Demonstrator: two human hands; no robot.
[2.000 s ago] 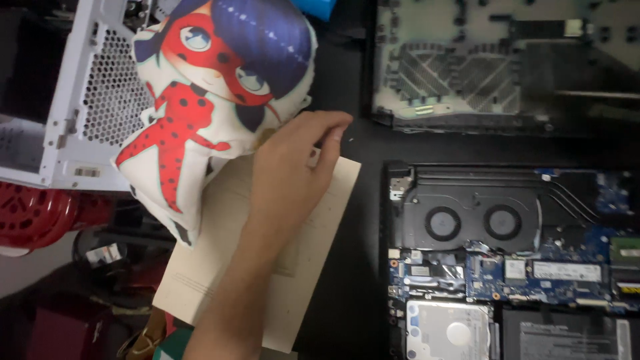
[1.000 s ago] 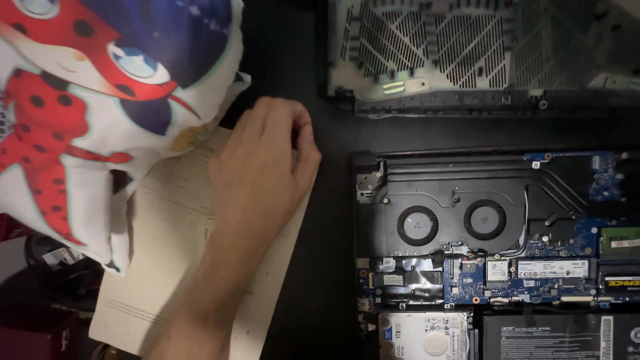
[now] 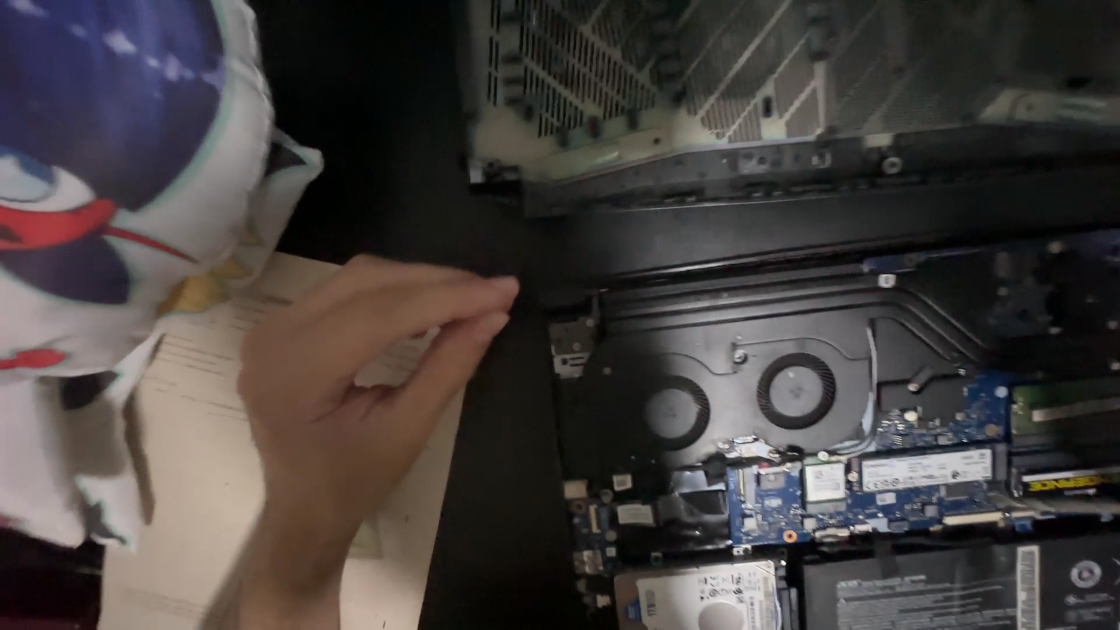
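My left hand (image 3: pixel 350 367) reaches in from the bottom, back up, over a printed cardboard sheet (image 3: pixel 197 525). Its thumb and index fingertips meet just beyond the sheet's right edge, above the dark table, left of an opened laptop. Whether something tiny is pinched there cannot be told. The laptop's base shows a left fan (image 3: pixel 676 411), a right fan (image 3: pixel 796 391), heat pipes, a blue circuit board (image 3: pixel 770 503), an SSD (image 3: pixel 926 470), a hard drive (image 3: pixel 700 595) and a battery (image 3: pixel 927 591). My right hand is out of view.
The removed laptop bottom cover (image 3: pixel 612 157), with vent grilles, lies beyond the laptop at the top right. A printed character cushion (image 3: pixel 175 236) fills the upper left and overlaps the cardboard sheet. Dark table surface (image 3: pixel 499 525) shows between sheet and laptop.
My left hand has moved rightward off the sheet's edge, with its fingertips now closer to the laptop's left corner. The thumb and index finger show more clearly pinched together. The view has shifted.
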